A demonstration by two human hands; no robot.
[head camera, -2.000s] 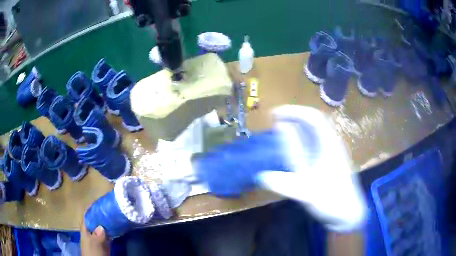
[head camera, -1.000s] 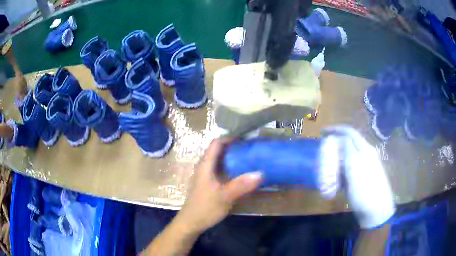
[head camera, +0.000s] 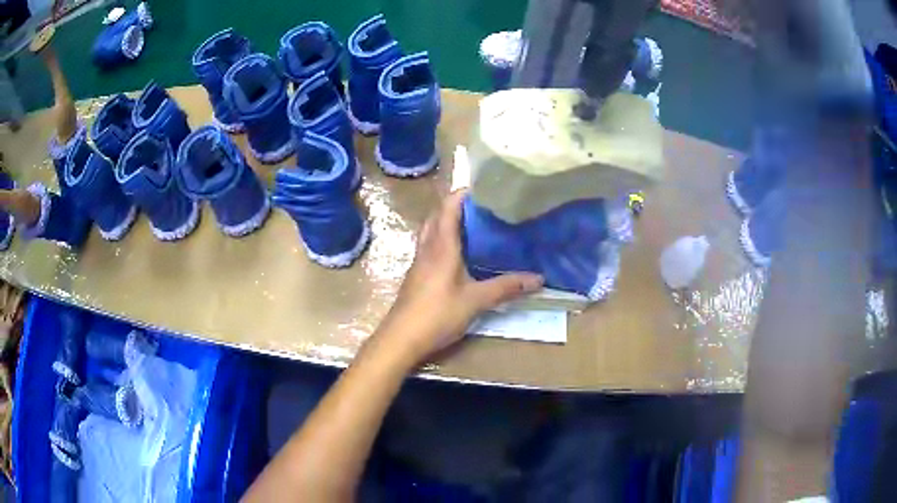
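Note:
A blue boot upper [head camera: 541, 246] lies sideways under the cream press pad [head camera: 566, 147], on a pale lower block, its fleece trim to the right. My bare left hand [head camera: 448, 285] holds its left end, thumb across the front; the other fingers are partly hidden. My right forearm rises at the right, very blurred; the blurred hand [head camera: 802, 49] is near the top edge, and its fingers and anything in them cannot be made out. A small rounded white bottle [head camera: 686, 261] lies right of the press.
Several blue uppers [head camera: 320, 201] stand in rows at left; more are behind my right arm. A white sheet [head camera: 521, 325] lies under the press. A blue crate [head camera: 202, 422] is below left. Another person's hand [head camera: 22, 204] is at the far left.
The upper has moved from between my hands to under the pad. My right hand has let go of it and risen to the top right. The white bottle now shows on the table.

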